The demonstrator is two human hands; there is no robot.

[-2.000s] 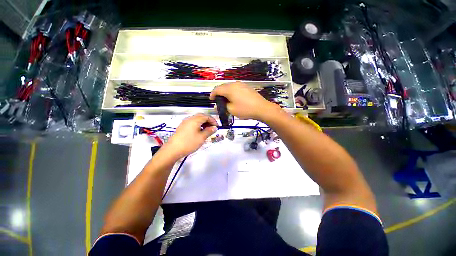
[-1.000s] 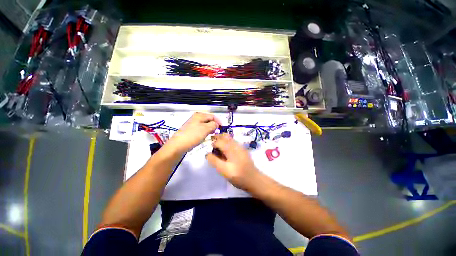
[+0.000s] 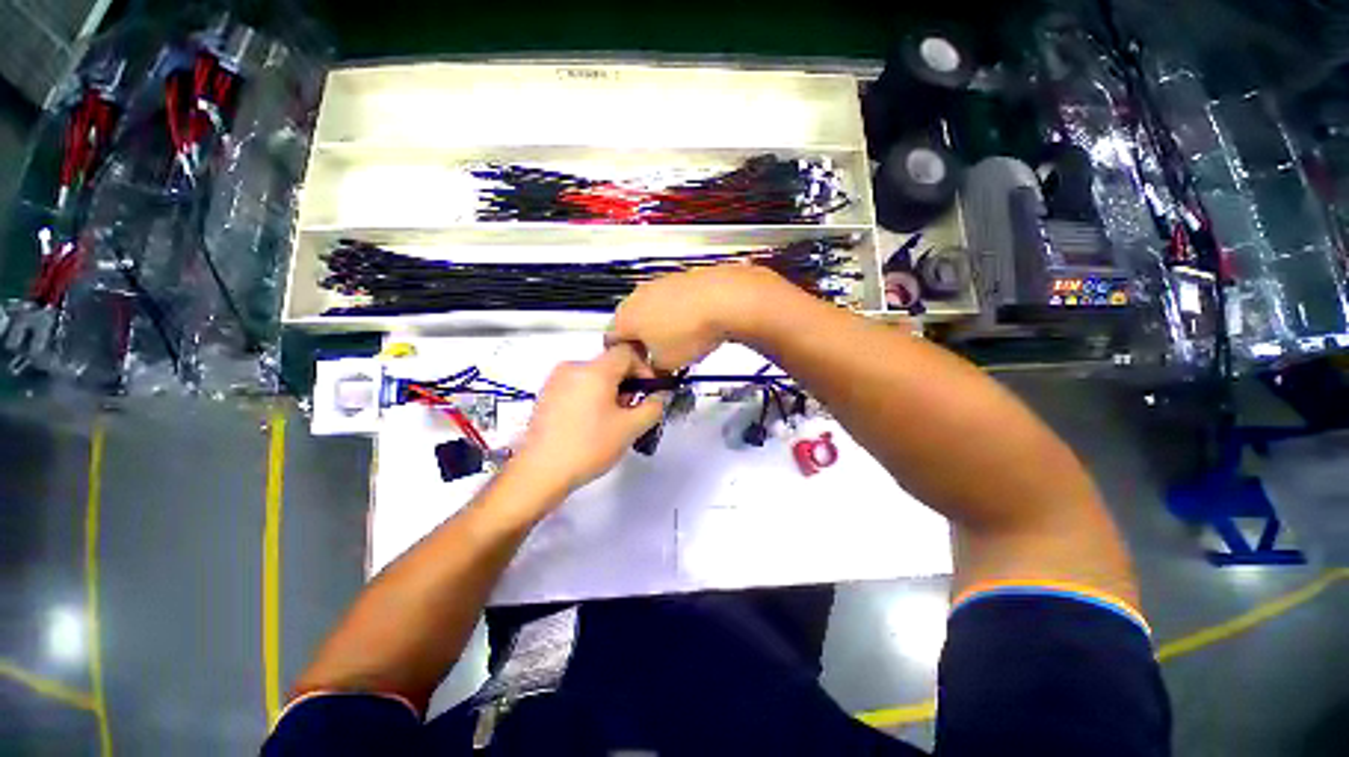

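Observation:
A thin black wire harness runs across the white layout board. My left hand grips the harness near its middle. My right hand is close above it, its fingers bent down at the same spot; what it holds is hidden. At the left end are red and black leads and a black block. Black connectors hang from branches on the right. A small red ring lies right of them.
Behind the board is a cream parts tray with black bundles and black-and-red bundles. Spare tape rolls and a grey machine stand right of it. Bagged harnesses lie on both sides.
My right hand has moved up from below the harness to just above it. My left hand stays at the harness. The yellow curve at the right board edge is now hidden by my right arm.

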